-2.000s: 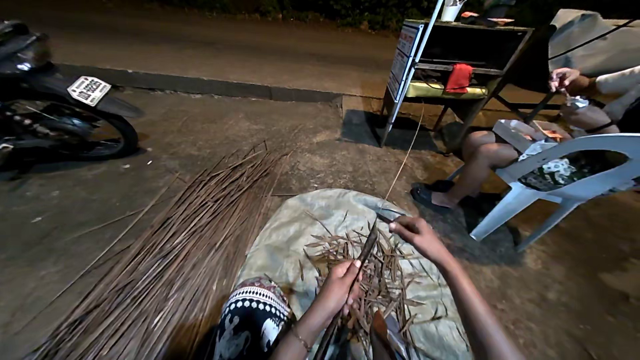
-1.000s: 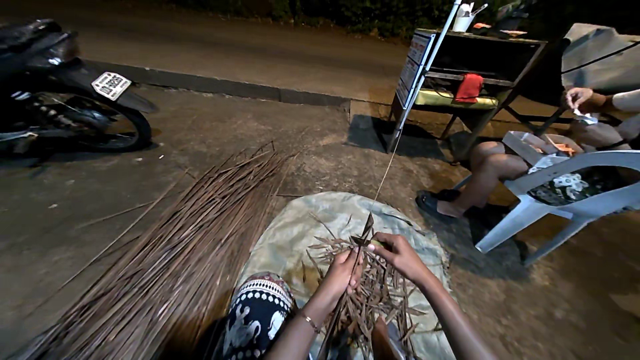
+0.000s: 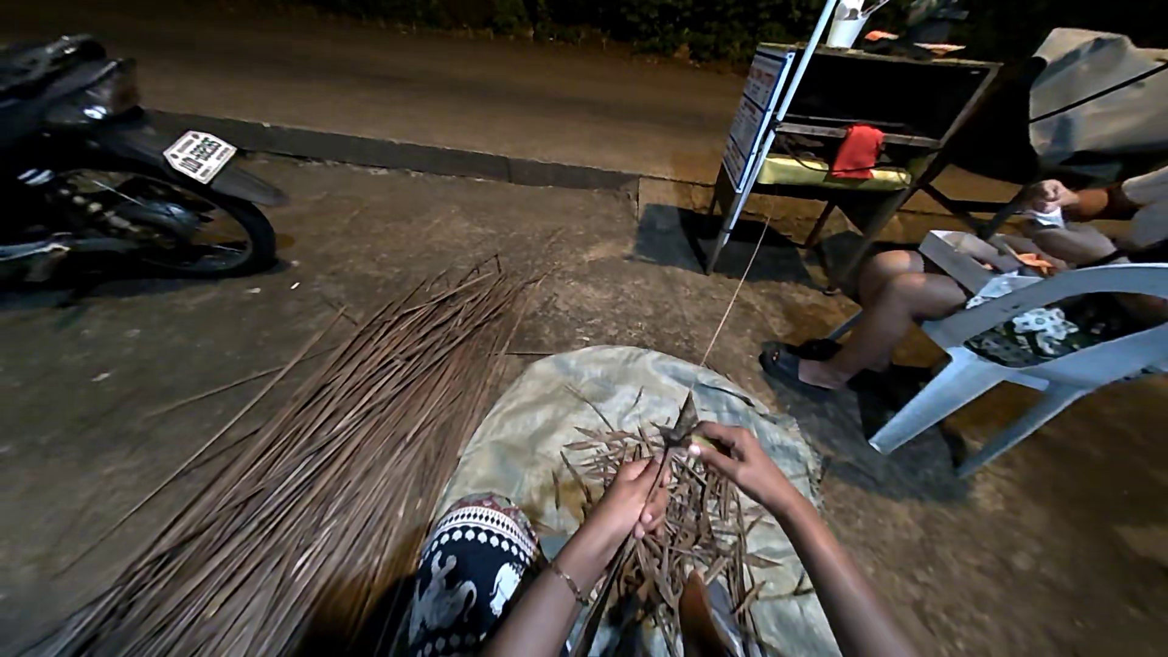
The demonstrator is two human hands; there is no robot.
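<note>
My left hand (image 3: 639, 497) is closed around a thin bundle of dark dried leaf strips (image 3: 659, 470), which slants up and away from me. At the bundle's upper end, my right hand (image 3: 730, 452) pinches a dark folded piece of leaf (image 3: 680, 427) between thumb and fingers. Whether it also holds a tool cannot be told. Below both hands, short cut leaf scraps (image 3: 721, 520) lie scattered on a pale cloth sheet (image 3: 547, 392). Long dried leaf strips (image 3: 338, 438) are heaped on the ground to the left of the sheet.
A parked motorcycle (image 3: 137, 201) stands at the upper left. A wooden stall stand (image 3: 922, 137) with a red cloth (image 3: 858, 151) is beyond the sheet. On the right, a person sits in a white plastic chair (image 3: 1049, 365) with a box on the lap. A low curb (image 3: 411, 155) borders the road.
My right hand was farther from my left two seconds ago, holding what looks like a blade near the bundle's tip; the hands have come closer together. The seated person's hands have shifted.
</note>
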